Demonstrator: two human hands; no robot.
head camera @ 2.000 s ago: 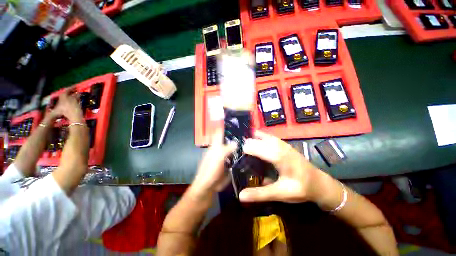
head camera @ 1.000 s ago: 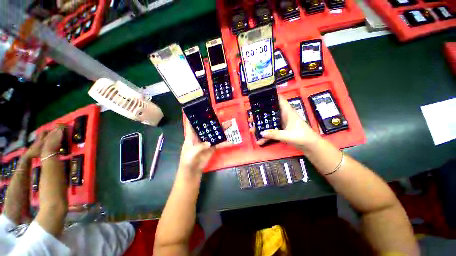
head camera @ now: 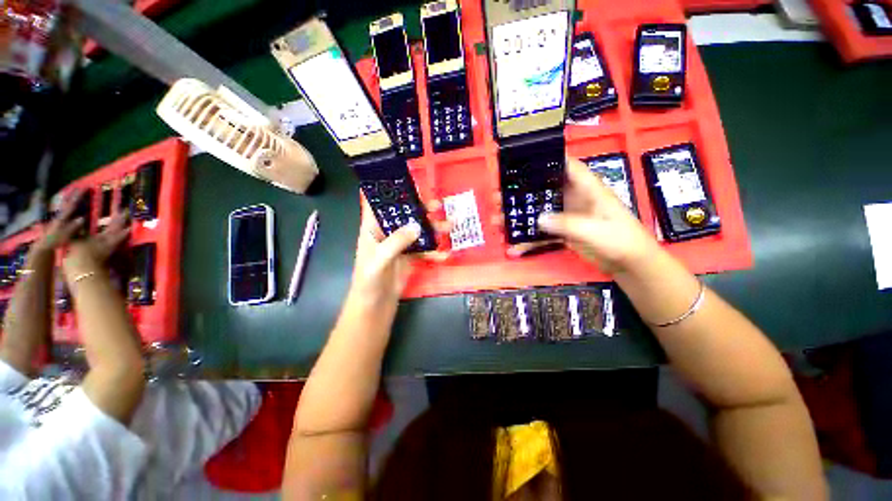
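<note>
My left hand [head camera: 384, 256] holds an open flip phone [head camera: 337, 103] with its thumb on the black keypad; its screen is lit white. My right hand [head camera: 594, 220] holds a second open flip phone [head camera: 529, 73], thumb on the keypad; its lit screen shows large characters. Both are held over the red phone tray [head camera: 577, 272]. Two open flip phones with dark screens [head camera: 443, 41] stand in the tray behind them. Closed phones [head camera: 683, 188] lie in pockets at the right, some partly hidden by my right hand and phone. A white slip [head camera: 464, 219] lies in a front pocket.
Several flat brown-black pieces [head camera: 543, 315] line the bench edge. A bar-type phone [head camera: 251, 253], a pen [head camera: 304, 256] and a cream fan [head camera: 238, 134] are left of the tray. Another person's hands [head camera: 86, 240] work over a red tray at far left. A paper sheet [head camera: 879, 244] lies right.
Two seconds ago both hands were together near the bench edge, blurred, around phones. They moved apart, each with an open phone. Since one second ago, the right phone's screen characters have changed.
</note>
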